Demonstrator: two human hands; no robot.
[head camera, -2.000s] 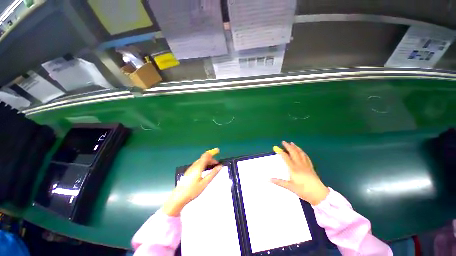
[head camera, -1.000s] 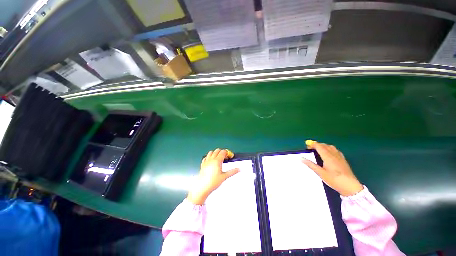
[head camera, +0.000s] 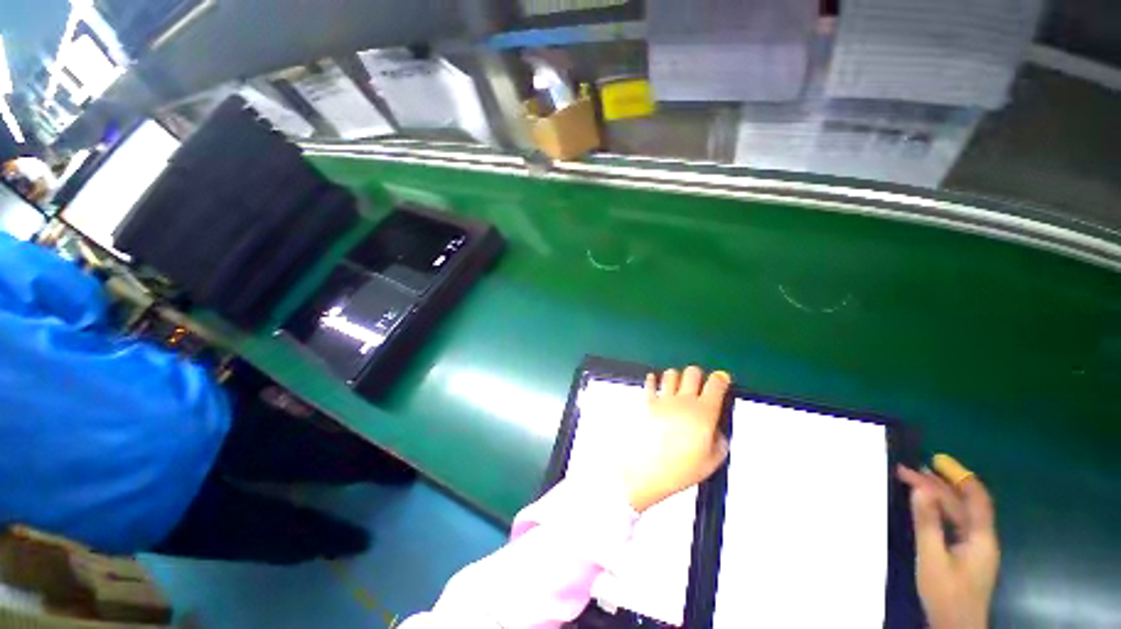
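Note:
A black tray (head camera: 715, 516) lies on the green bench mat with two tablets side by side. The left tablet (head camera: 670, 553) and the right tablet (head camera: 805, 516) both show plain white screens. My left hand (head camera: 682, 430) lies over the upper part of the left tablet, fingertips at the tray's top rim, and its wrist and pink sleeve cover much of that screen. My right hand (head camera: 956, 541) is at the tray's right edge, fingers bent, one with a yellow finger cot; whether it grips the rim is unclear. The tray's bottom is cut off.
Another black tray (head camera: 461, 270) with two dark-screened tablets lies at left, beside stacked black trays (head camera: 234, 209). A person in blue (head camera: 98, 393) is at far left. A metal rail (head camera: 787, 184), hanging papers (head camera: 725, 49) and a small cardboard box (head camera: 566, 129) are behind the mat.
The view has swung left, showing more of the person in blue. My left hand has moved onto the left tablet near the divider. My right hand has moved down to the tray's right side.

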